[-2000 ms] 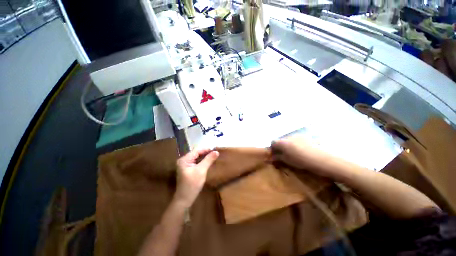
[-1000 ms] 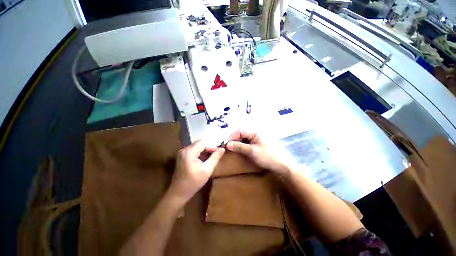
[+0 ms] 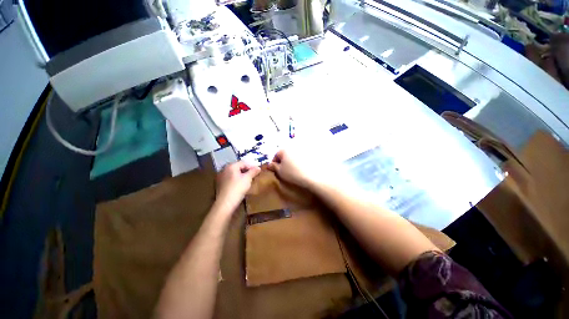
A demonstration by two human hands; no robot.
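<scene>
A large brown bag body panel [image 3: 156, 230] hangs over the lap and the table's front edge. A smaller brown pocket panel [image 3: 293, 249] lies on it, with a dark label strip [image 3: 269, 216] near its upper edge. My left hand [image 3: 236, 182] and my right hand [image 3: 288, 169] pinch the panel's upper edge close together, just in front of the presser foot [image 3: 257, 153]. The sewing machine head [image 3: 228, 99] is white with a red mark. The fingertips partly hide the edge they hold.
A black screen [image 3: 87, 28] stands upper left, with a pale hose [image 3: 78, 148] and teal cloth [image 3: 131, 137] below it. A small dark piece [image 3: 338, 129] lies on the white table [image 3: 368, 106]. Brown bags [image 3: 530, 199] with handles lie at the right.
My hands have moved from apart to close together and up near the presser foot, bringing the brown edge with them. The dark label strip has come into view. The camera view has shifted.
</scene>
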